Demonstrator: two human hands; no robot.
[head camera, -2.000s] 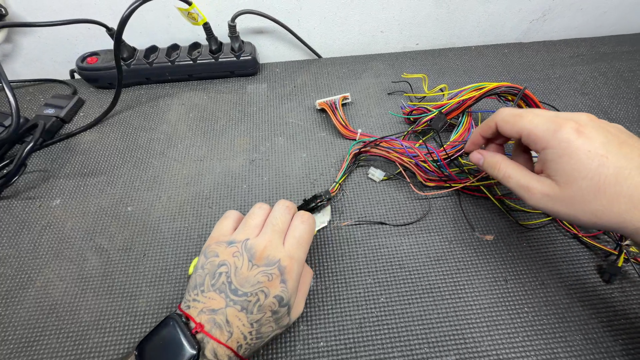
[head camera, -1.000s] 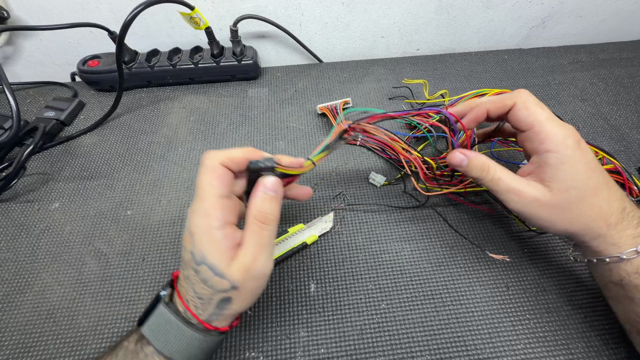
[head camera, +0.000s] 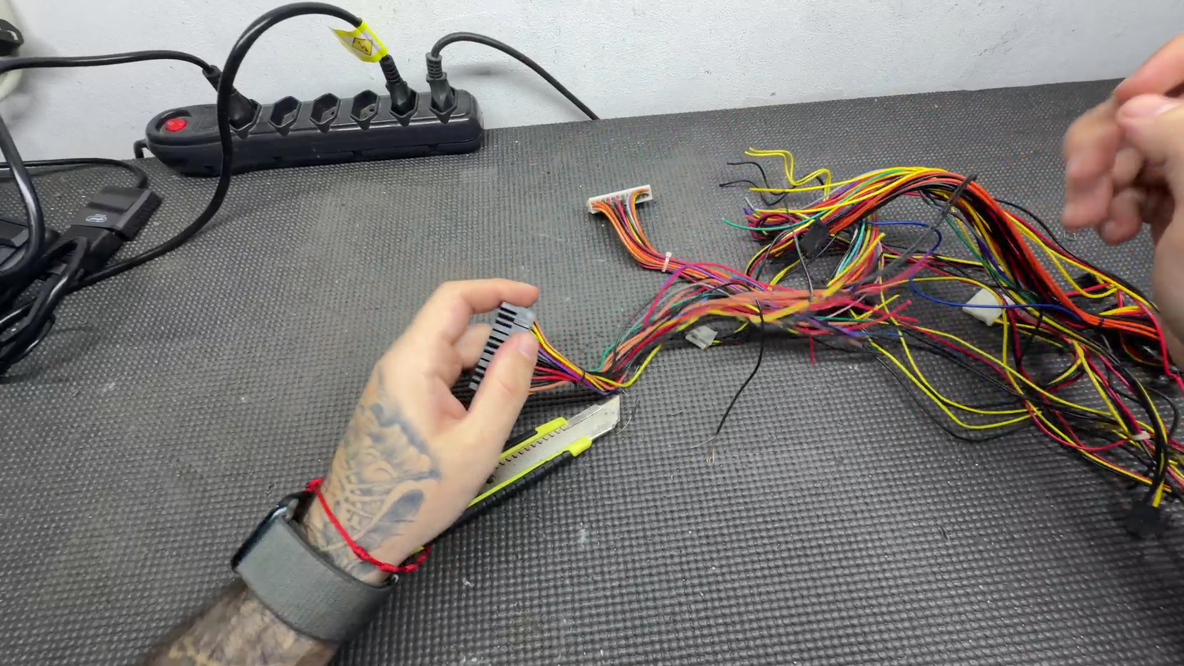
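Observation:
My left hand (head camera: 435, 407) holds a black multi-pin connector (head camera: 499, 340) between thumb and fingers, its slotted face toward me. Multicolored wires (head camera: 740, 301) run from it to the right into a tangled wire harness (head camera: 999, 231). A white connector (head camera: 620, 198) ends another branch behind, and a small white plug (head camera: 701, 337) lies under the wires. Partly behind my left hand, a snap-off utility knife (head camera: 555, 444) rests on the mat, blade out. My right hand (head camera: 1124, 157) is raised at the right edge above the harness, fingers curled together; whether something thin is between them cannot be told.
A black power strip (head camera: 314, 139) with a red switch and plugged-in cords lies along the wall at the back left. Black cables and an adapter plug (head camera: 111, 217) are bunched at the left edge. The textured black mat (head camera: 740, 555) lies under everything.
My right hand has left the wires and moved to the far right. My left hand has turned the black connector so its slotted face shows. Two seconds ago this hand was lower, near the mat.

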